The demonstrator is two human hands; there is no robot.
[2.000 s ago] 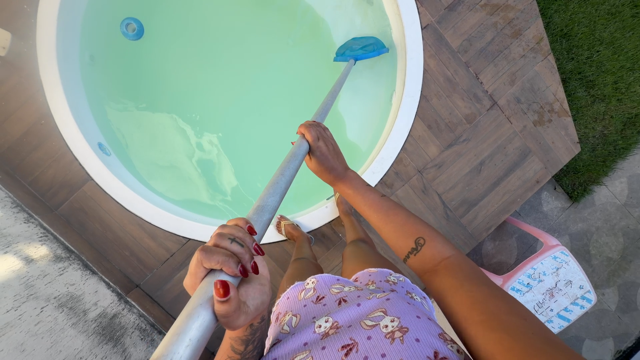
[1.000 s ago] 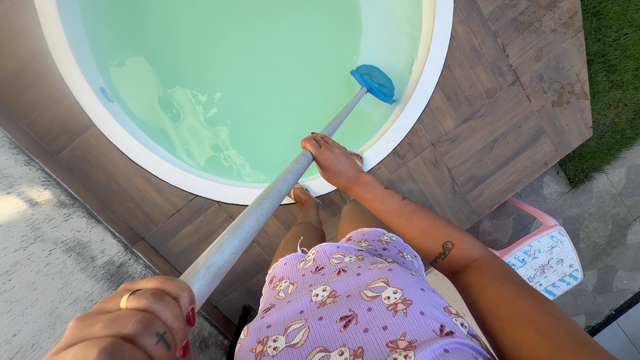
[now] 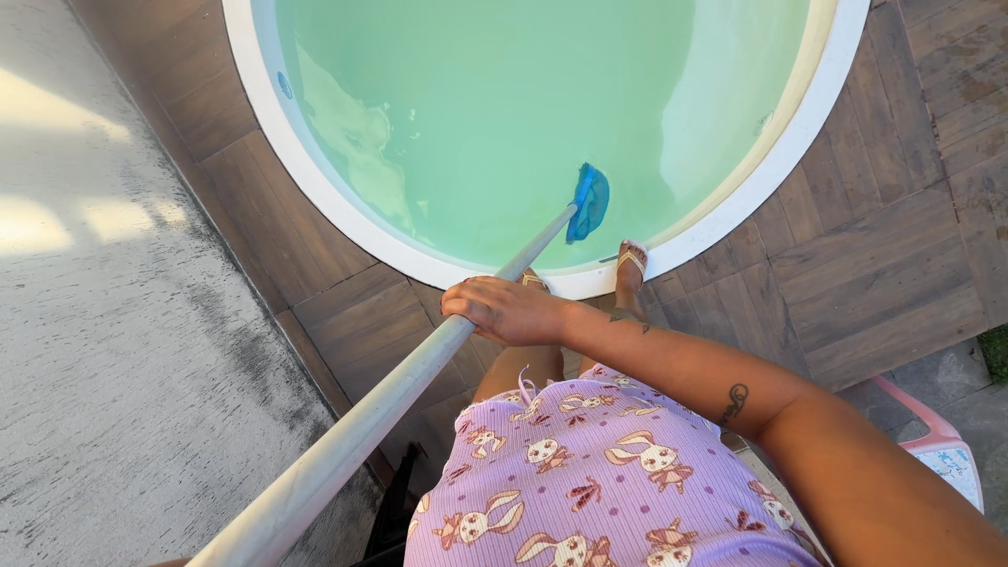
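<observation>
My right hand [image 3: 504,309] is closed around the middle of a pale metal pole [image 3: 378,409], which slants from the bottom left edge up over the pool rim. At its far end a blue pool skimmer net [image 3: 590,203] lies over the greenish water near the pool's near side. My left hand is out of the frame; only a sliver of skin shows beside the pole at the bottom edge. The round pool [image 3: 709,256] has a white rim, with my sandalled feet at it.
Wood-look tiles [image 3: 874,276] surround the pool. A weathered grey wall or slab [image 3: 118,354] runs along the left. At the lower right stands a pink-framed plastic chair or stool [image 3: 937,431], with a patch of grass [image 3: 996,350] beyond it.
The net has moved left from the pool's right wall to over the water. My left hand, earlier gripping the pole's near part, has gone out of view. The view has shifted.
</observation>
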